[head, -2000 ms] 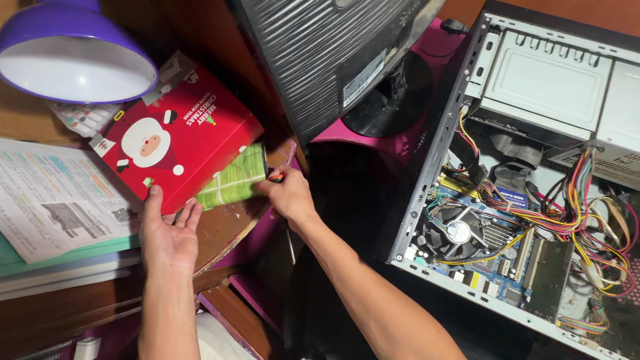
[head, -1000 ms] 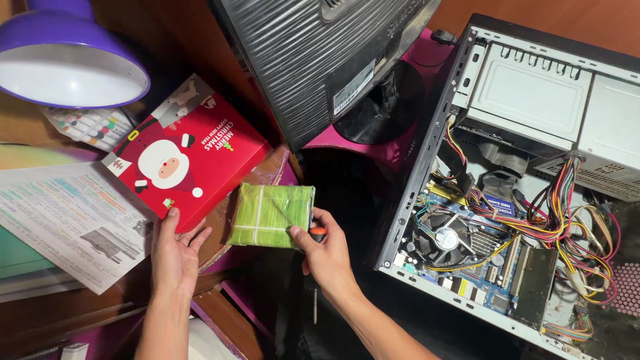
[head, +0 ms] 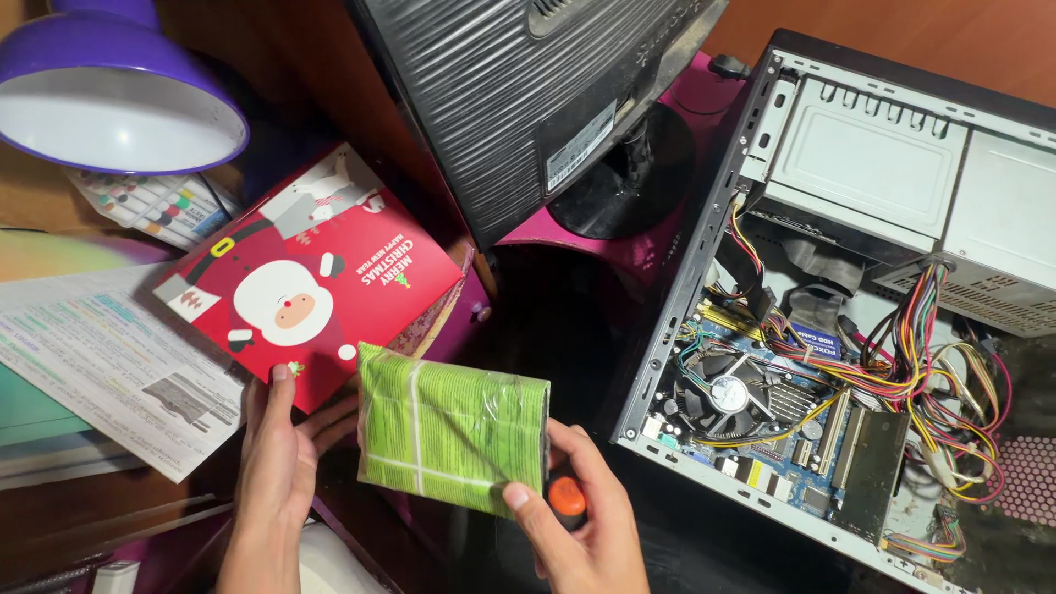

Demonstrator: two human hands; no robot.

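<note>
A red Christmas gift box (head: 396,293) with a Santa picture lies tilted at the left, and my left hand (head: 280,445) grips its lower corner, thumb on top. My right hand (head: 586,511) holds a flat green plastic-wrapped packet (head: 462,421) by its right end, thumb on its face. In the same hand is a tool handle with an orange end (head: 567,497); its shaft is hidden. The packet is just below and right of the box. To the right lies an open computer case (head: 660,363), showing its cooling fan (head: 728,394) and a bundle of coloured cables (head: 924,330).
The back of a black monitor (head: 495,107) leans at the top centre, its round stand base (head: 627,190) on a pink surface. A purple lamp (head: 124,82) hangs at upper left above a pack of markers (head: 157,206). Printed sheets (head: 115,363) lie at the left edge.
My right hand has moved the green packet from partly under the red box, first rightward, then lower. My left hand stays at the box's corner.
</note>
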